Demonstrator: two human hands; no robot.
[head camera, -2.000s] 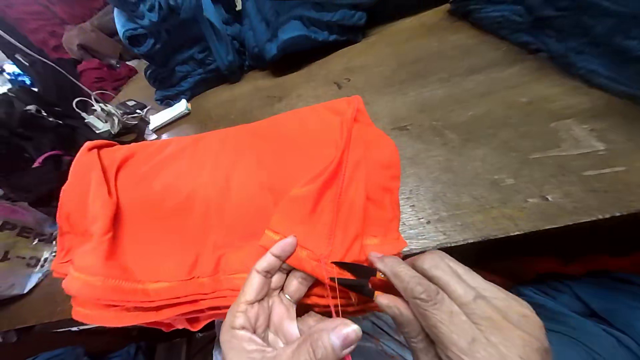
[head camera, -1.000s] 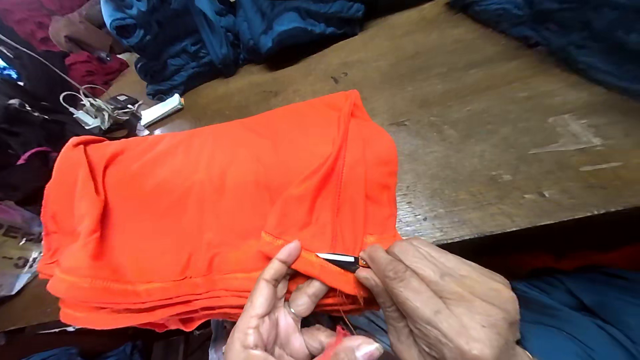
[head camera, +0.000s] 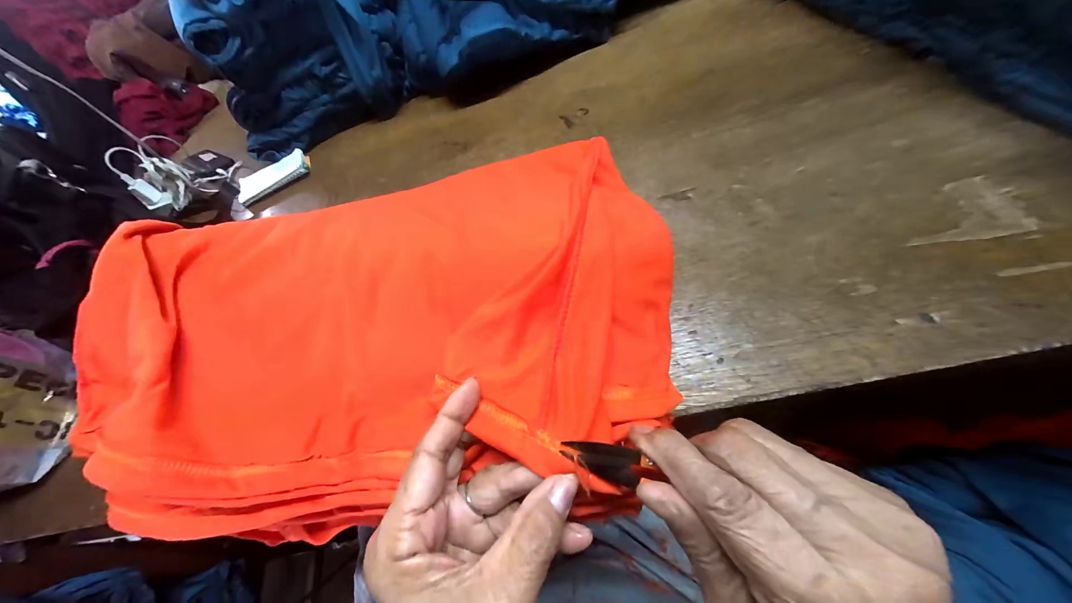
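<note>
A folded stack of bright orange fabric garments (head camera: 360, 293) lies along the front edge of the wooden table. My left hand (head camera: 494, 519), with a ring on one finger, is palm up and grips the turned-up hem (head camera: 515, 431) at the stack's near right corner. Small dark-bladed thread snips (head camera: 607, 462) are pinched between the thumb and fingers of my right hand (head camera: 779, 511). Their tips touch the hem beside loose orange threads. The snips' handle is hidden inside my right hand.
Dark blue garments (head camera: 335, 50) are piled at the table's back, more at upper right. White cables with plugs (head camera: 163, 180) and a small white box (head camera: 274, 176) sit behind the stack. A printed plastic bag (head camera: 33, 402) is at far left. The wooden tabletop (head camera: 796, 234) extends right.
The snips' blades were apart by the hem two seconds ago; now they look nearly together, lying against it. The long loose thread that hung below the hem earlier is no longer seen there.
</note>
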